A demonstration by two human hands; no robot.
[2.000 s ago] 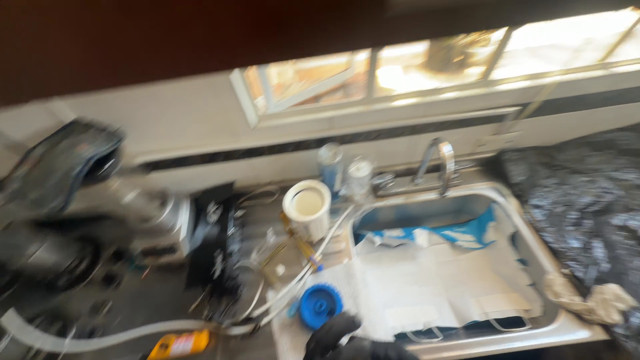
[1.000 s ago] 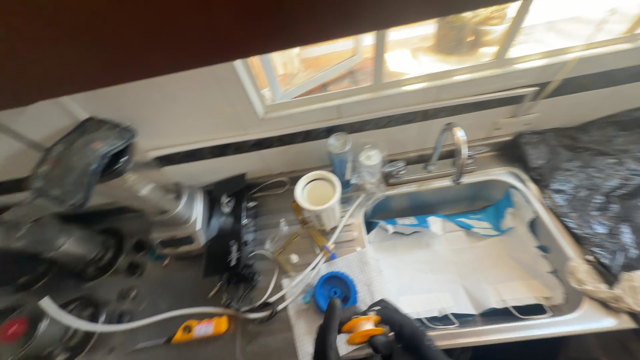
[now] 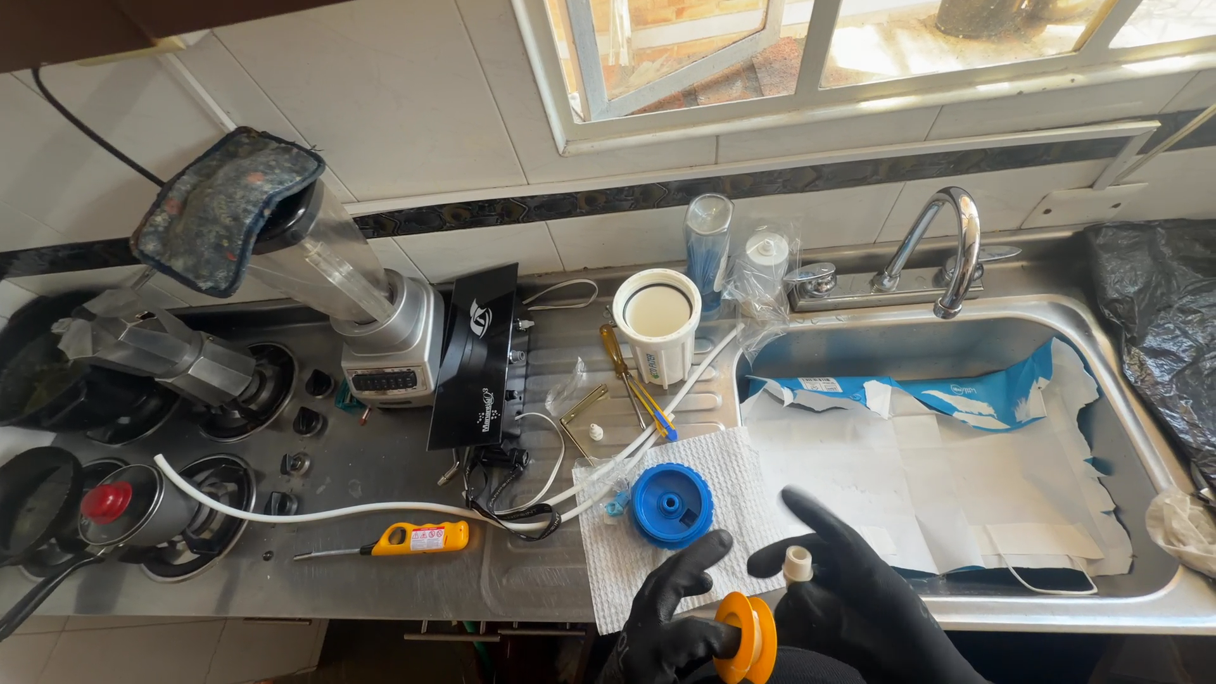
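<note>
My left hand (image 3: 670, 608), in a black glove, holds an orange spool of white tape (image 3: 746, 638) at the counter's front edge. My right hand (image 3: 845, 579), also gloved in black, has a small white plastic fitting (image 3: 797, 564) against its fingers, with the index finger stretched out. Just beyond my left hand, a blue ribbed filter cap (image 3: 672, 505) lies on a white paper towel (image 3: 608, 575). A white filter housing (image 3: 657, 328) stands open-topped behind it. Between them are screwdrivers (image 3: 641, 394) and a white hose (image 3: 370, 514).
On the right is a steel sink (image 3: 1140, 418) lined with paper, under a chrome faucet (image 3: 964, 237). A clear-wrapped filter cartridge (image 3: 763, 266) stands behind. Leftward are a black box (image 3: 475, 356), a blender (image 3: 389, 351), an orange lighter (image 3: 418, 538) and a stove with pots (image 3: 152, 508).
My hands, close together around the orange spool one second ago, are now apart. The spool is in the left, and the white fitting now shows at the right.
</note>
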